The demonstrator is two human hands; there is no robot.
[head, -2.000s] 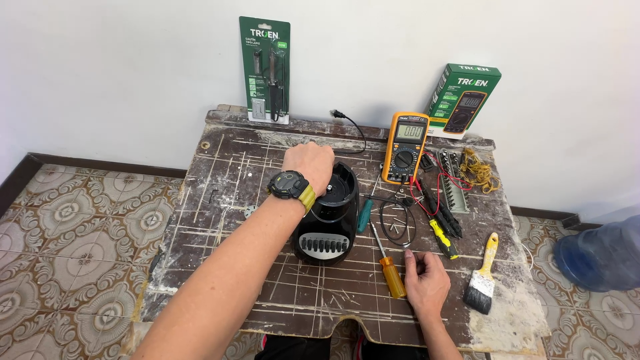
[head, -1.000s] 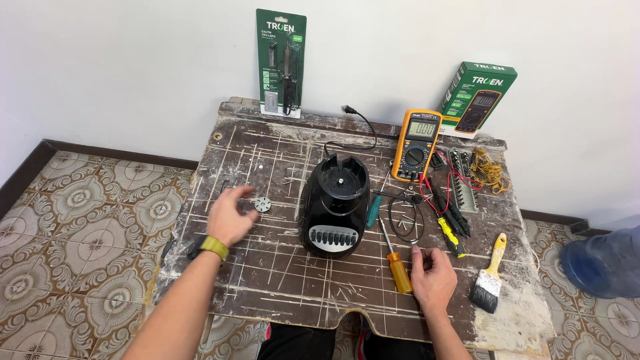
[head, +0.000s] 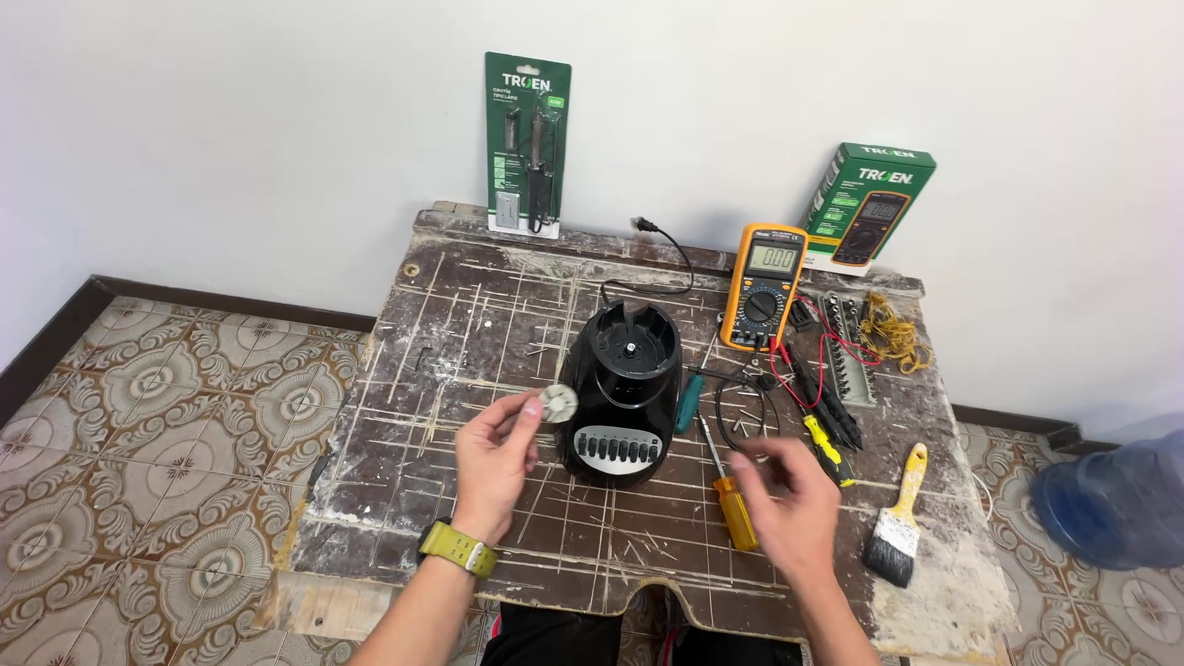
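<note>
Between its thumb and fingers my left hand (head: 498, 455) pinches a small round disc (head: 559, 403), pale and notched, just left of a black blender base (head: 622, 398). The base stands upright, its row of buttons toward me and a metal drive shaft (head: 630, 349) showing in its open top. My right hand (head: 786, 499) is raised with nothing visible in it, its fingers apart, partly over the table beside a screwdriver with an amber handle (head: 736, 514). A screwdriver with a teal handle (head: 689, 403) lies against the right side of the base.
An orange multimeter (head: 764, 287) with red and black leads stands at the back right, before its green box (head: 869, 208). A socket set (head: 846, 351), yellow-handled tool (head: 823, 444) and paintbrush (head: 897, 527) lie at right. A packaged soldering iron (head: 529, 148) leans on the wall.
My left hand was over the base, then by the disc on the table at left; now it holds the disc up near the base. My right hand has lifted and changed its pose.
</note>
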